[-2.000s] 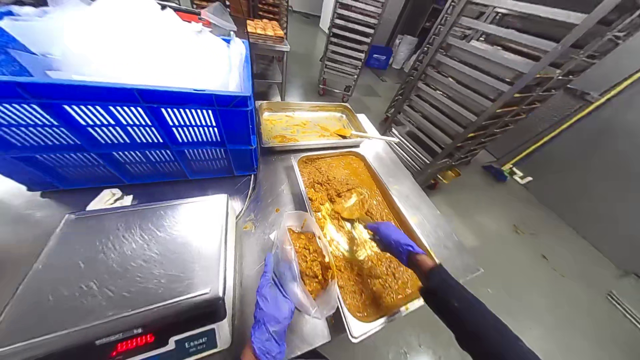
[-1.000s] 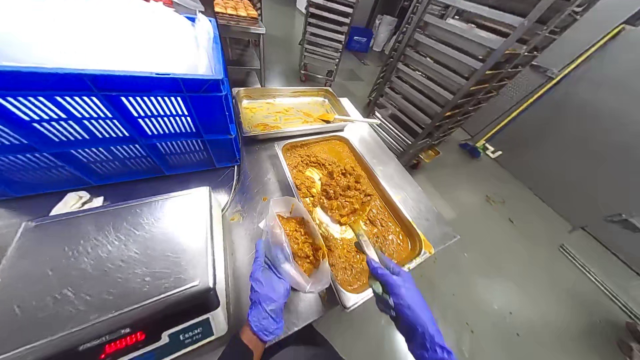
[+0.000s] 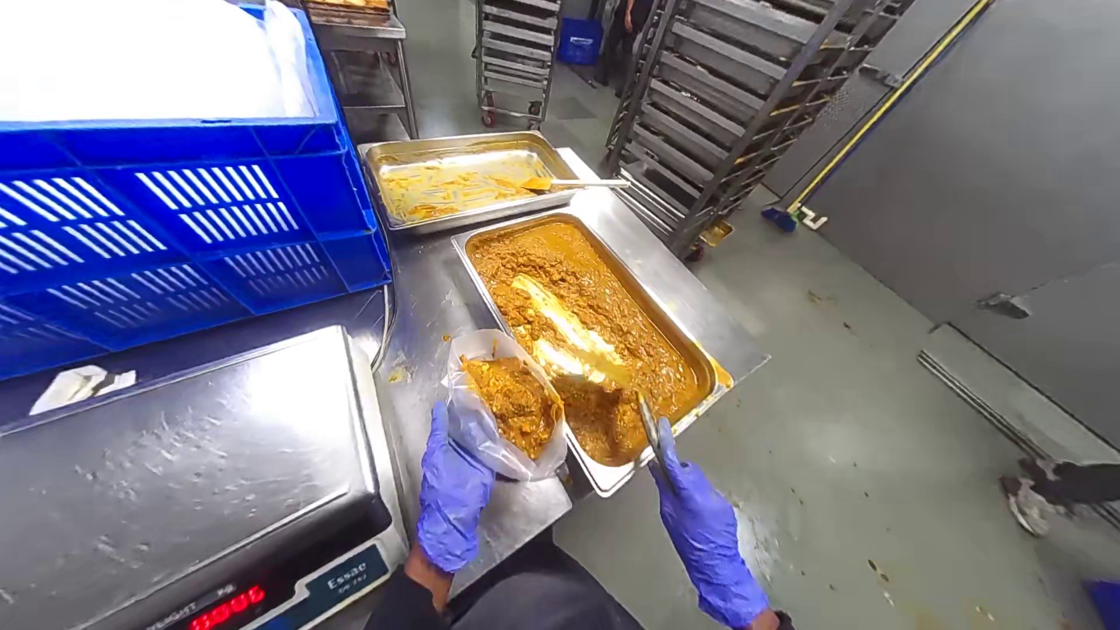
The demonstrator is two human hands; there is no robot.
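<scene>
My left hand (image 3: 455, 494), in a purple glove, holds a clear plastic bag (image 3: 477, 429) with brown minced filling (image 3: 516, 402) showing in its open mouth. My right hand (image 3: 700, 525), gloved alike, grips the handle of a serving spoon or scoop (image 3: 647, 420); its far end is in the filling and hard to make out. A deep steel pan (image 3: 608, 481) of the same filling lies just right of the bag, with a streak of its bottom bared. Behind it, a second steel pan (image 3: 464, 214) has only smears and a spatula (image 3: 569, 184) across its rim.
An Essae weighing scale (image 3: 192, 472) with a lit display stands at the left, near a blue plastic crate (image 3: 184, 219) of white plastic. Tray racks (image 3: 717, 96) stand beyond the steel table (image 3: 700, 297). A person's legs (image 3: 617, 44) show far back. A yellow-handled floor brush (image 3: 884, 114) leans right.
My right hand and its spoon have moved to the near end of the full pan. A bared streak now runs through the filling. My left hand keeps hold of the bag.
</scene>
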